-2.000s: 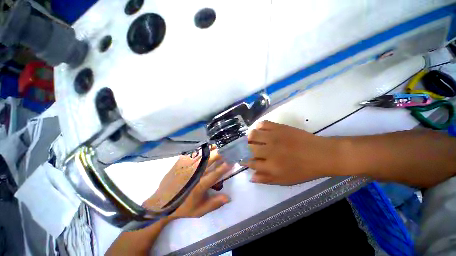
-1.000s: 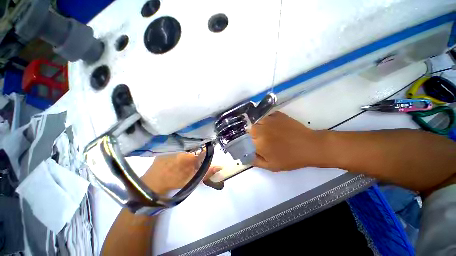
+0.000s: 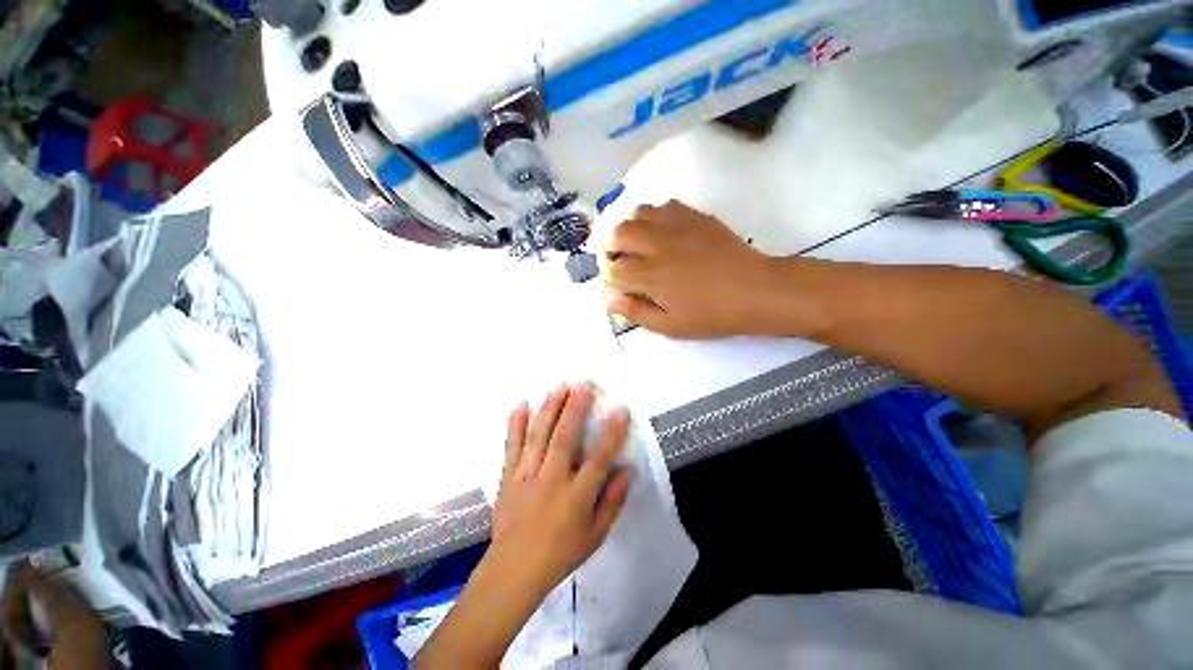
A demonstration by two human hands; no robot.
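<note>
A white fabric piece [image 3: 635, 556] lies over the table's front edge and hangs down towards the lap. My left hand [image 3: 560, 482] is palm down on it, fingers spread, holding it at the edge. My right hand [image 3: 687, 275] rests on the machine bed with curled fingers, just right of the presser foot [image 3: 569, 233]; whether cloth is under those fingers is hidden. The white sewing machine [image 3: 654, 85] with blue "JACK" lettering stands behind both hands.
A stack of grey and white cut pieces [image 3: 170, 393] lies at the table's left. Snips [image 3: 975, 204] and green-and-yellow-handled scissors [image 3: 1066, 249] lie right. Blue bins stand below the edge, left [image 3: 382, 635] and right [image 3: 916, 484]. Another person's hand [image 3: 59, 628] shows bottom left.
My left hand has moved from beside the needle to the front edge, with the white piece now under it. My right hand stays by the foot. The view has shifted, showing more table and lap.
</note>
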